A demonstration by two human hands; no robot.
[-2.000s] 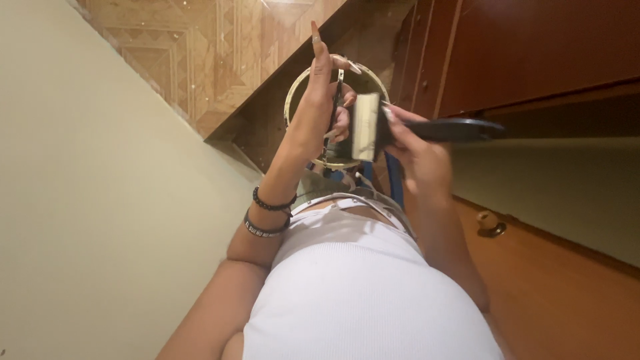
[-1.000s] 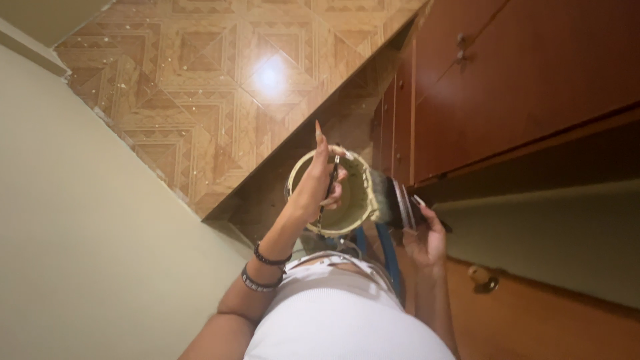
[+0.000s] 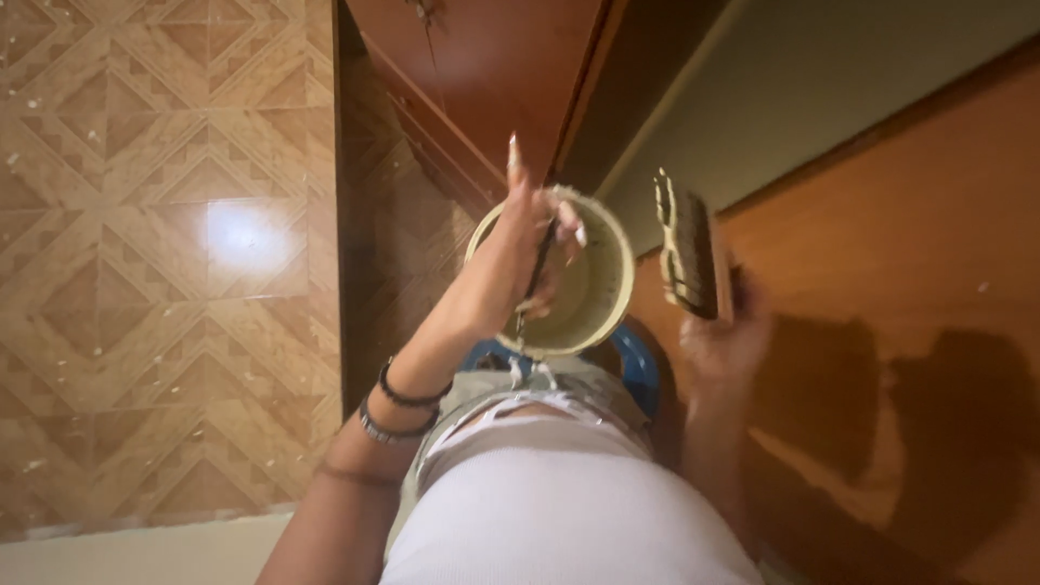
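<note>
My left hand [image 3: 516, 252] is closed around the dark handle of a round paint bucket [image 3: 624, 280], with the index finger pointing away from me. The bucket hangs in front of my waist, its pale rim smeared with paint and pale greenish-yellow paint inside. To the right of the bucket, apart from it, my right hand [image 3: 727, 333] grips a wide paintbrush [image 3: 691, 252]. Thick pale paint clings to the brush's bristle edge, which faces the bucket. The brush handle is mostly hidden by the blurred right hand.
Patterned floor tiles [image 3: 162, 341] with pale specks lie at the left. Reddish-brown wooden cabinet doors [image 3: 487, 73] stand ahead, beside a greenish wall [image 3: 780, 106]. An orange-brown wooden surface [image 3: 910, 268] fills the right. Part of a blue object [image 3: 638, 370] shows below the bucket.
The brush, at the bucket's right rim one second ago, is now off to the right of it in my right hand. My left hand still holds the bucket. The view has turned strongly.
</note>
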